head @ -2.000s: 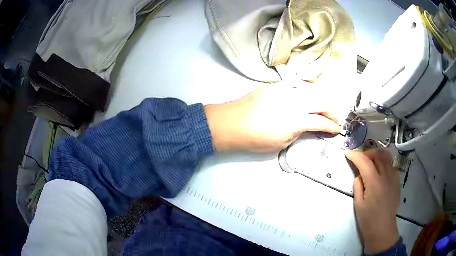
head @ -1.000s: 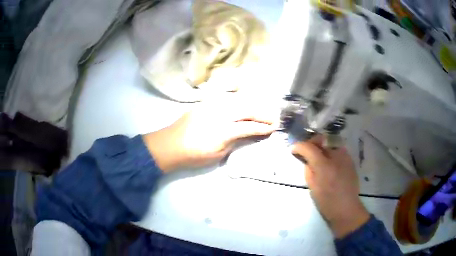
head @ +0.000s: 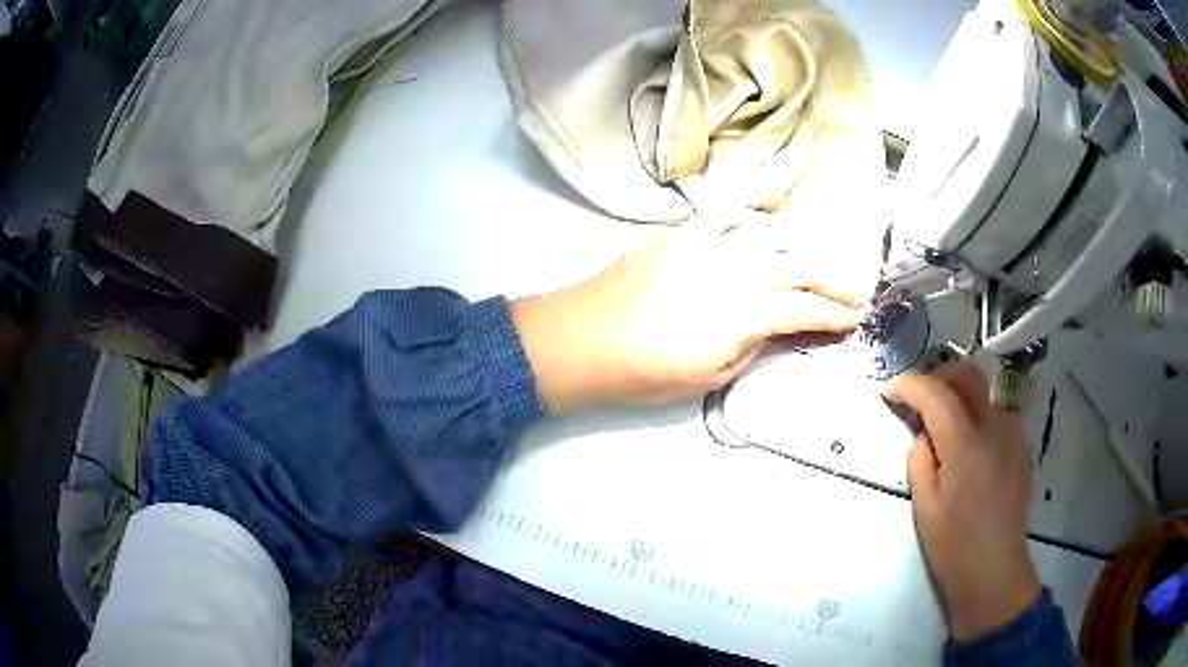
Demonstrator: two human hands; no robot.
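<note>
The white sewing machine head stands at the right, its needle and presser foot low over the bed plate. My left hand lies at the left of the foot, fingertips beside it; glare hides what is under the palm. My right hand is curled just right of and below the foot, thumb and forefinger by the round shiny disc; whether they pinch anything is too small to tell. A beige garment with bunched cream inner fabric lies behind my left hand.
Beige pieces with dark brown bands are stacked at the left on the white table. An orange-brown ring with a purple object is at the lower right. A slim white stick lies right of the machine head.
The view swung right and back, blurring the middle frame. Both hands stay beside the presser foot, with no clear change in their hold.
</note>
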